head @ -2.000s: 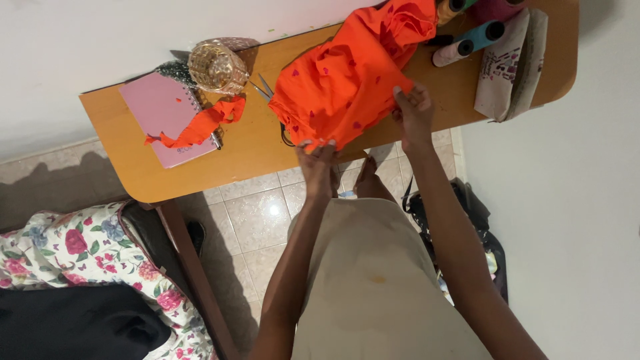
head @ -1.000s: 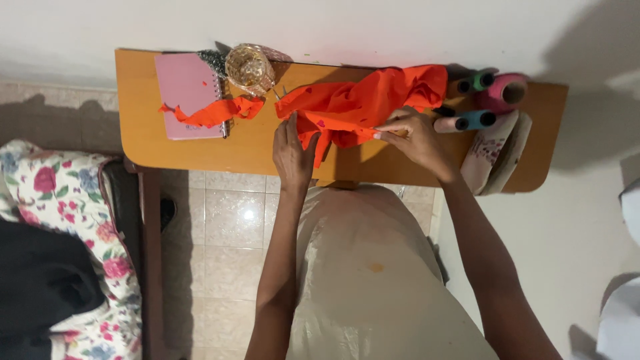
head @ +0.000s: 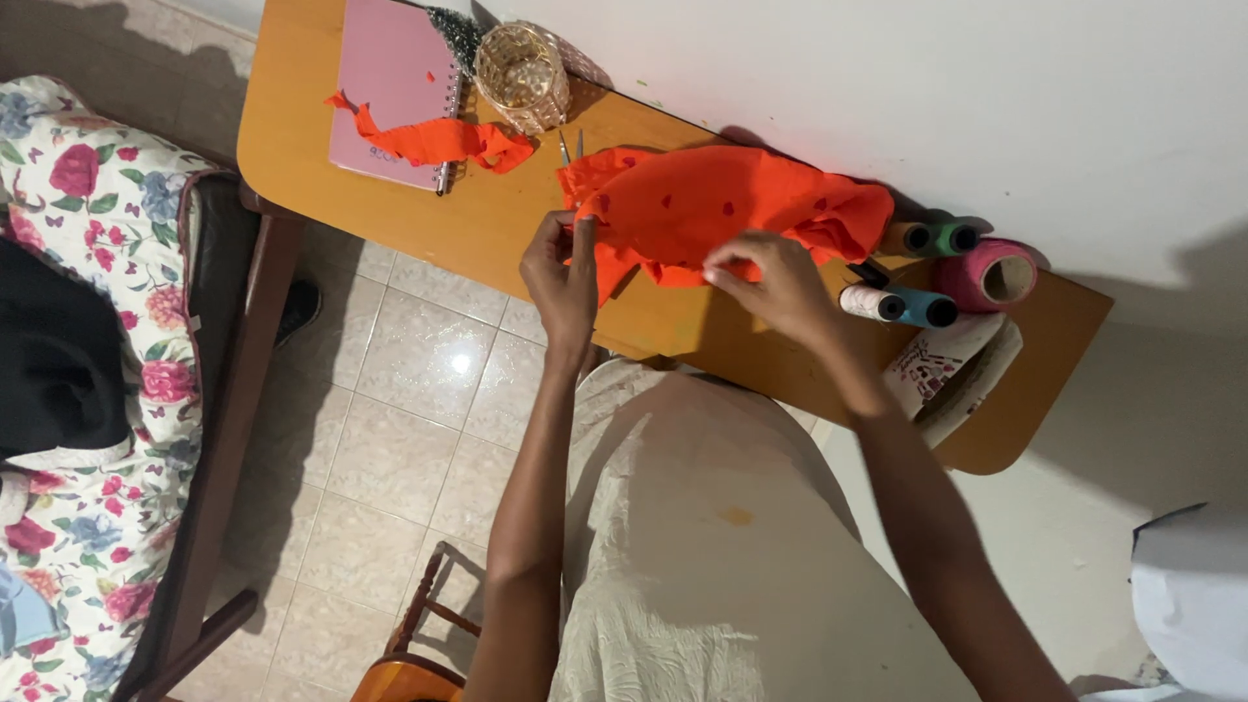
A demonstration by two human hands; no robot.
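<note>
A bright orange cloth with small dark red marks (head: pixel 731 200) lies bunched on the wooden table (head: pixel 409 219). At its left end my left hand (head: pixel 565 268) pinches the cloth's edge between thumb and fingers. My right hand (head: pixel 770 283) is over the near edge of the cloth, thumb and fingertips close together; whether cloth is between them is unclear. Metal scissors (head: pixel 571 148) poke out from under the cloth's upper left corner. To the left, a torn-looking orange strip (head: pixel 429 143) lies across a pink spiral notebook (head: pixel 390 78).
A glass cup (head: pixel 523 78) stands beside the notebook. At the right are thread spools, among them a pink cone (head: pixel 985 276) and a blue one (head: pixel 924 306), and a pale pouch (head: pixel 951 375). A wooden chair (head: pixel 409 678) and a bed with a floral cover (head: pixel 127 390) are lower left.
The cloth has been lifted and laid back down flatter and wider on the table, my left hand staying at its left end. The view has turned and come closer.
</note>
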